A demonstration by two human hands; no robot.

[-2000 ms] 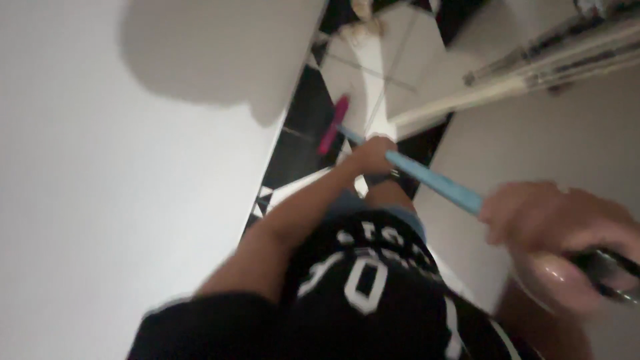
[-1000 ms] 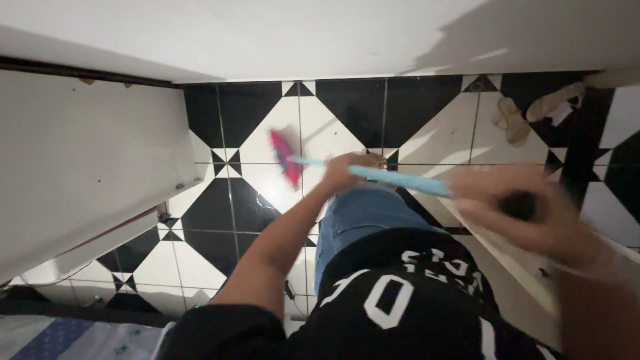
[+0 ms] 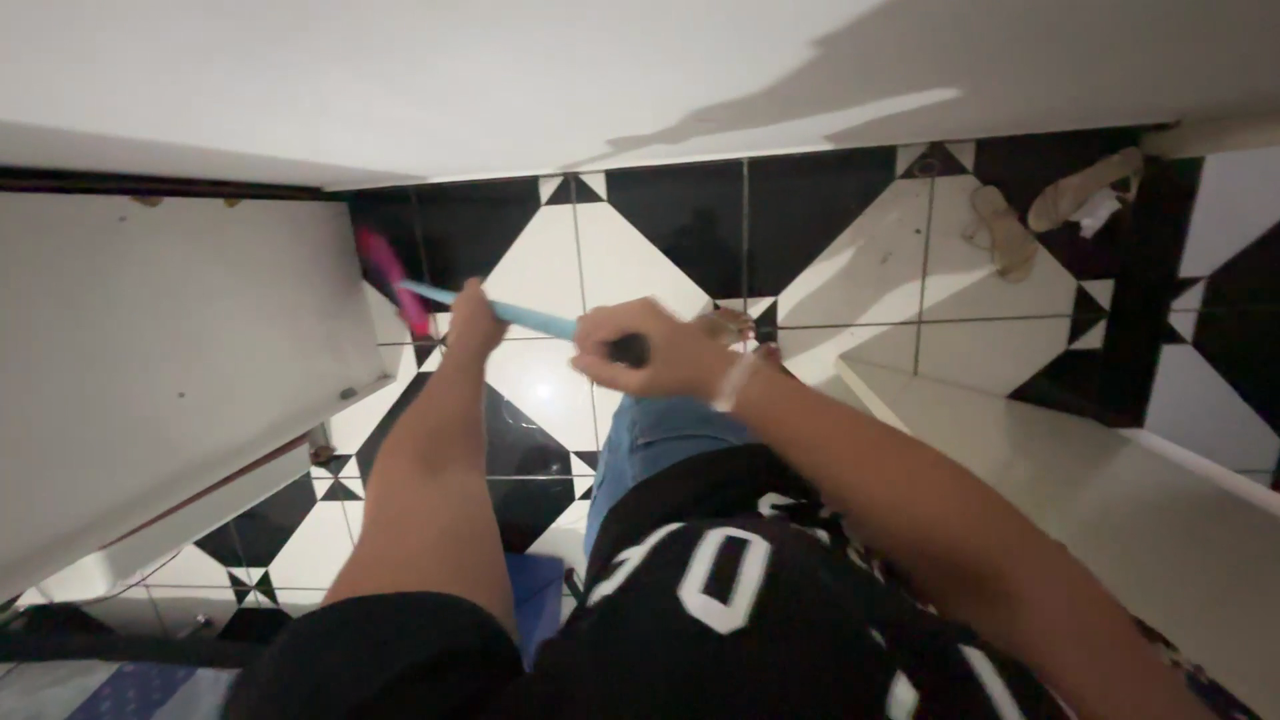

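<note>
Both of my hands grip the light blue handle (image 3: 540,319) of a broom. My left hand (image 3: 474,318) is closed around it nearer the head. My right hand (image 3: 645,345), with a pale band at the wrist, holds the upper end by its black tip (image 3: 629,349). The pink broom head (image 3: 393,280) is blurred and lies at the floor's left side, beside a white furniture panel. Whether its bristles touch the tiles I cannot tell.
Black and white floor tiles (image 3: 540,250) run along a white wall (image 3: 500,90). A white furniture panel (image 3: 180,370) stands at left. Beige sandals (image 3: 1004,232) lie at the upper right, and a pale panel (image 3: 1000,470) is at right. My bare feet are below my hands.
Since one second ago the broom head has moved left across the tiles toward the white furniture, and both hands have moved left with the handle. The view swung strongly before that.
</note>
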